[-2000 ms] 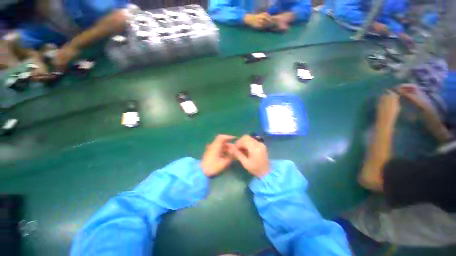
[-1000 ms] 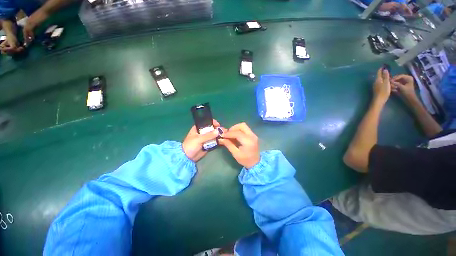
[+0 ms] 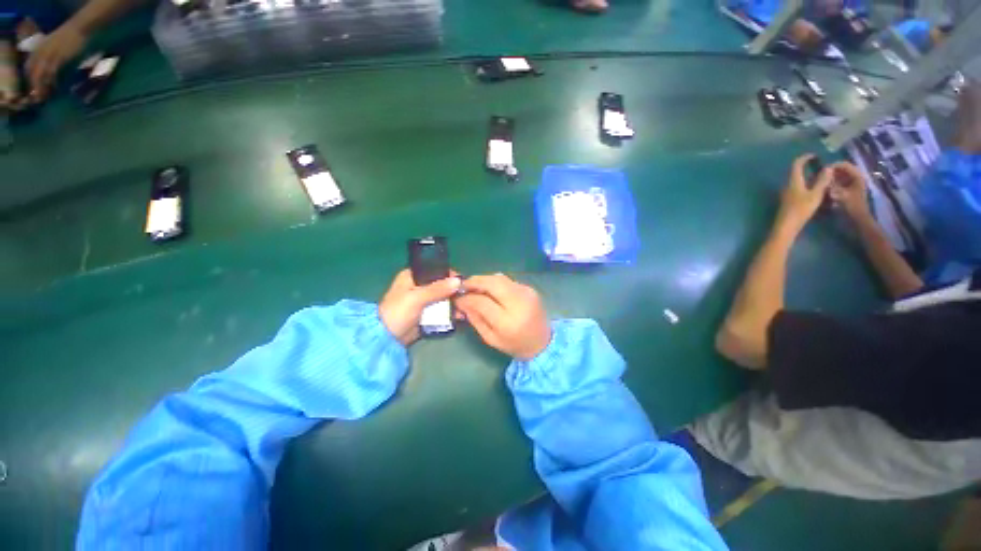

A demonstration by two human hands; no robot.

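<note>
A black bar-type mobile phone [image 3: 430,256] with a white rectangle on its lower half stands out between my hands, its dark end pointing away from me. My left hand [image 3: 407,304] grips it from the left side, thumb across its middle. My right hand [image 3: 508,314] is at the phone's right edge, fingertips pinched together by a small dark spot; whether they hold a small part cannot be told. A blue parts bin [image 3: 625,221] with white ring-shaped parts [image 3: 582,223] lies to the right beyond my right hand.
Several phones lie spaced across the green bench [image 3: 269,269], one at the left [image 3: 165,202]. Clear stacked trays [image 3: 301,41] stand at the far side. A small white piece [image 3: 671,315] lies at the right. Another person's forearm [image 3: 753,282] reaches in at the right. A metal bar crosses the upper right.
Two seconds ago my hands were together with no phone clearly visible between them; now my left hand holds one. Since one second ago, my left thumb lies further across it. The view has shifted.
</note>
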